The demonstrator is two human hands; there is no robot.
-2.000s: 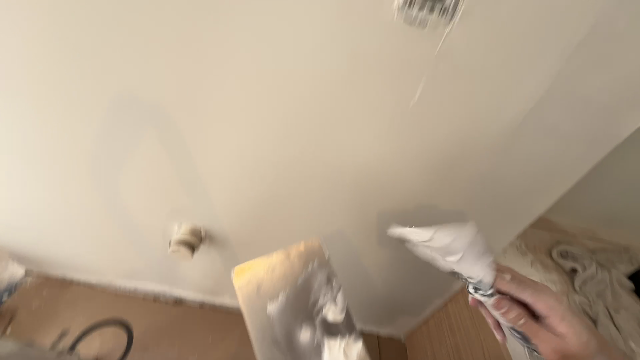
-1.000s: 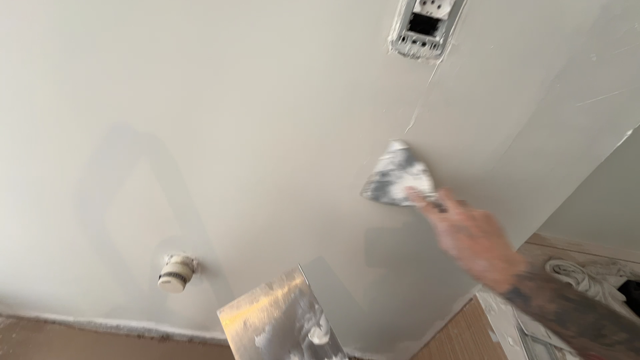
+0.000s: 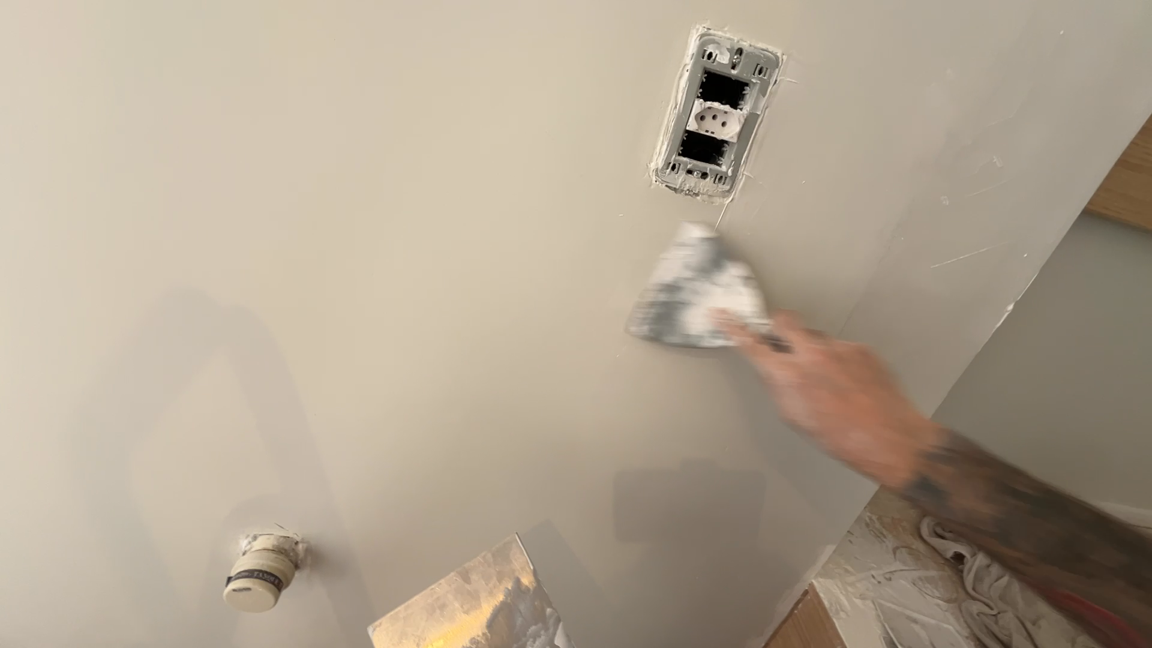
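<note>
My right hand [image 3: 837, 396] grips a putty knife [image 3: 697, 292] smeared with white filler, its blurred blade against the painted wall [image 3: 432, 270]. Just above the blade is an electrical outlet [image 3: 717, 119] in a grey mounting frame without a cover plate, with white filler around its edges. A thin white line runs down the wall from the frame's lower edge to the blade. At the bottom edge, a metal plate [image 3: 468, 603] carries white filler; whatever holds it is out of view. My left hand does not show.
A capped cream pipe fitting [image 3: 261, 571] sticks out of the wall at lower left. The wall's edge [image 3: 1012, 306] slants down on the right. Beyond it, at lower right, a crumpled cloth [image 3: 976, 576] lies on a white-smeared surface, beside a wooden piece [image 3: 805, 621].
My right hand has brought the putty knife from low near the metal plate up onto the wall, then farther up, close below the outlet. The view has shifted to show the whole outlet.
</note>
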